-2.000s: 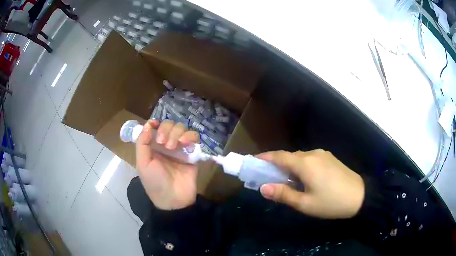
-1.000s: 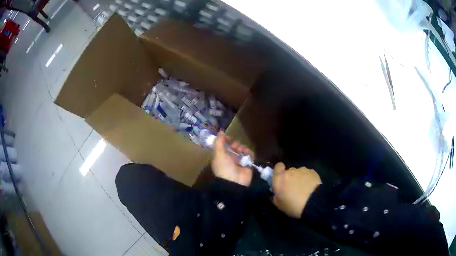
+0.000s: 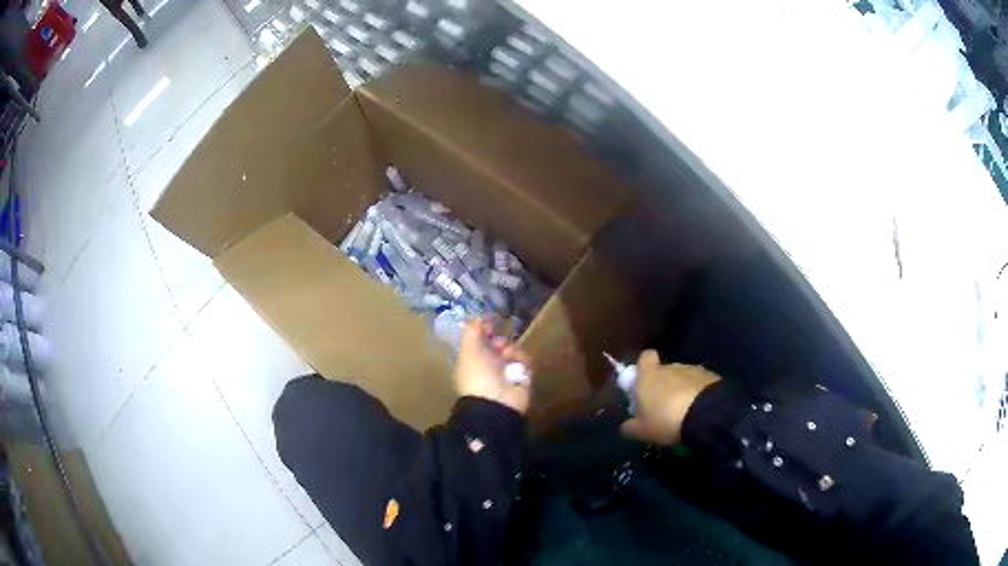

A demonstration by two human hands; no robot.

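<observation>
My left hand point(image 3: 486, 367) is closed around a small tube, whose white end point(image 3: 516, 373) shows at the fingers, at the near edge of the carton. My right hand point(image 3: 669, 398) grips a syringe barrel point(image 3: 628, 378) whose thin pale tip points up and left; most of the barrel is hidden in the hand. The tip and the tube are apart. The open cardboard carton point(image 3: 321, 304) holds many small labelled tubes point(image 3: 437, 249).
The white-covered bench point(image 3: 774, 133) curves along the right, with a thin tool point(image 3: 896, 245) and clear plastic items on it. Rows of white items point(image 3: 442, 55) lie behind the carton. Tiled floor is at left, with a red object point(image 3: 46, 39).
The syringe tip has come away from the tube, and my hands have moved apart. Both hands are lower than two seconds ago, and the view has shifted.
</observation>
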